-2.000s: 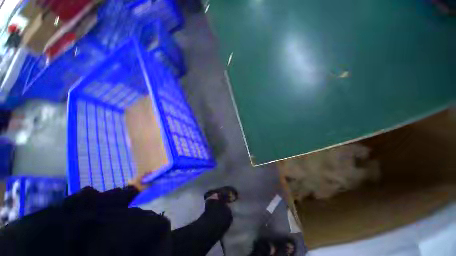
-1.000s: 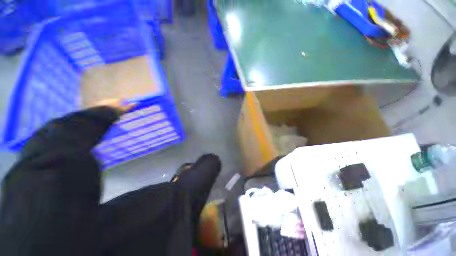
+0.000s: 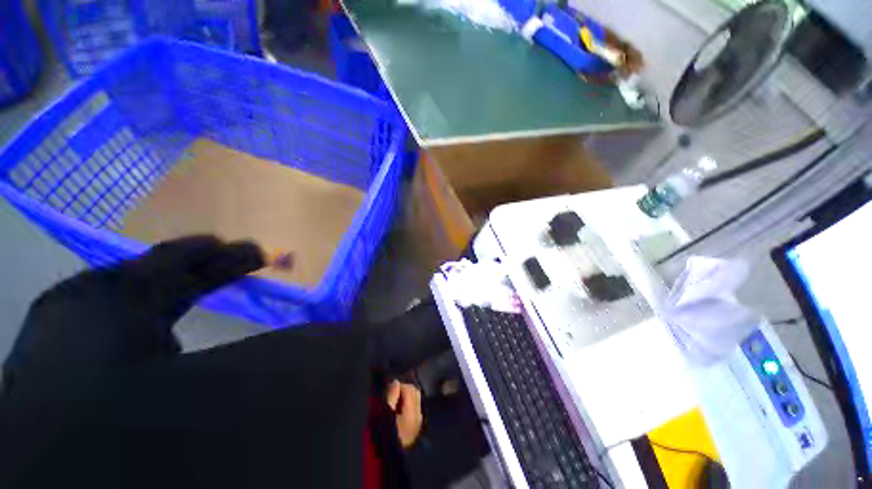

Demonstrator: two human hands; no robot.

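A large blue lattice-sided crate (image 3: 382, 181) is at the left, with brown cardboard (image 3: 258, 202) on its bottom. My left hand (image 3: 277, 259) is mostly hidden by its black sleeve. The sleeve crosses the crate's near rim, and the blurred fingertips show just inside it, against the cardboard. Whether they grip the rim cannot be told. My right hand (image 3: 406, 413) is low in the middle, by my lap, partly covered by dark cloth. Its fingers look bent, and I cannot see whether anything is in them.
A green-topped bench (image 3: 478, 81) stands ahead, with an open cardboard box below. At the right are a white machine desk (image 3: 631, 382) with black blocks, a bottle (image 3: 674, 189), a keyboard (image 3: 531, 401), a fan (image 3: 731, 62) and a monitor (image 3: 841, 296). More blue crates stand behind.
The view has swung right, bringing the monitor, control panel and whole fan into sight. The crate appears turned, its cardboard bottom showing more. My right hand has come into view.
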